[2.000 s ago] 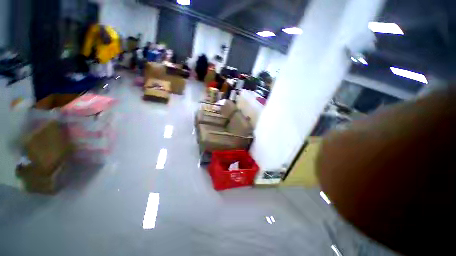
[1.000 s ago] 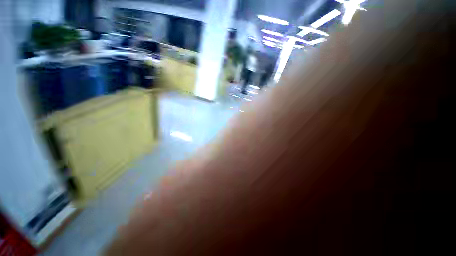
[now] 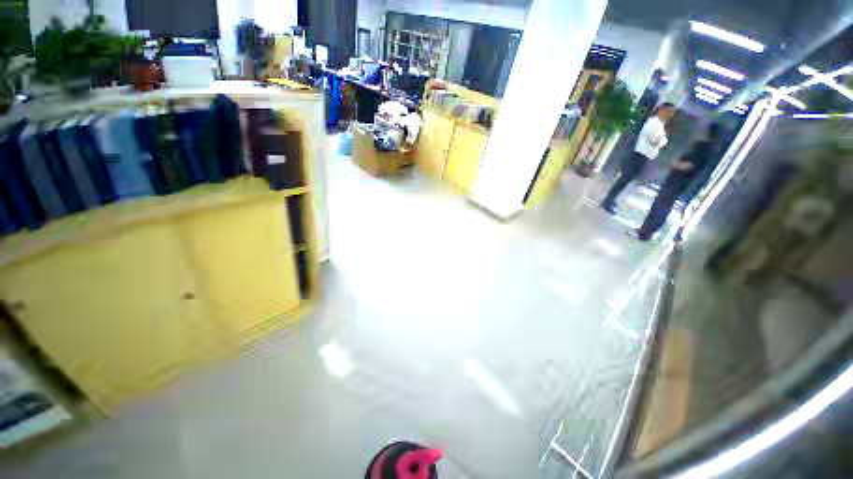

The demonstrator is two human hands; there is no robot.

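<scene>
The top of a water bottle (image 3: 410, 460) shows at the bottom centre of the picture, cut off by the lower edge. Its cap is bright pink with a dark collar around it. The bottle's body is hidden below the edge. Neither of my hands is in the picture, so what holds the bottle does not show.
A yellow wooden cabinet (image 3: 140, 290) with dark binders stands at left. A white pillar (image 3: 538, 103), more cabinets and an open carton (image 3: 379, 159) are further ahead. Two people (image 3: 645, 150) (image 3: 675, 178) are near the corridor's far right. A glass partition (image 3: 748, 281) runs close at right.
The large blurred brown-dark shape that covered the right side is gone. The view has swung right from the workroom with the red crate to the cabinets and corridor. The bottle cap now shows.
</scene>
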